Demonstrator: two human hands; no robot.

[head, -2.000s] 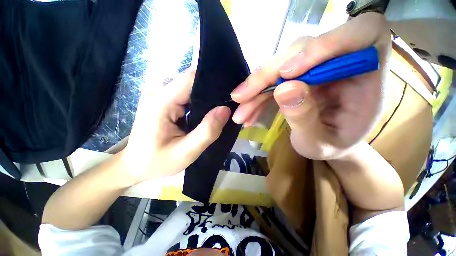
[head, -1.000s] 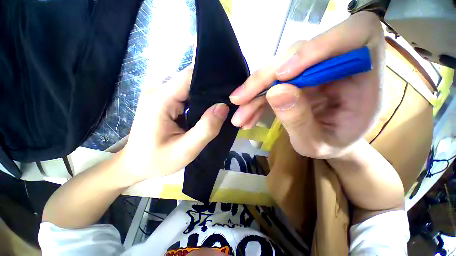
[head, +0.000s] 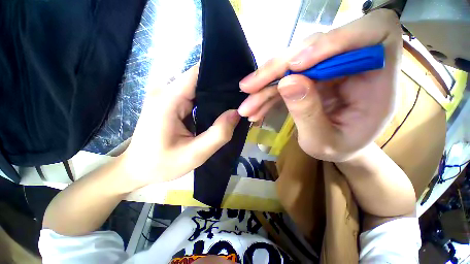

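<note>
A long black band (head: 225,49) hangs over the table edge, with a cross seam near its middle. My left hand (head: 178,129) grips it, thumb on top and fingers behind. My right hand (head: 330,93) holds a blue-handled pick (head: 342,63) between thumb and fingers. Its thin metal shank points left to the band's right edge near the seam; the tip is hidden or too fine to see. The black garment body (head: 62,67) lies at the left. A small shiny bit shows between my left fingers and the band; I cannot tell what it is.
A shiny scratched plate (head: 121,121) lies under the garment. Tan cloth (head: 420,134) drapes at right, with a white and yellow-edged frame on it. Part of a sewing machine (head: 435,28) stands at upper right. Yellow tape (head: 247,202) runs along the table edge. Dark cables hang at far right.
The right hand and blue pick have shifted slightly up at the band's edge. The left thumb has moved slightly right, and the band's lower end has shifted slightly right.
</note>
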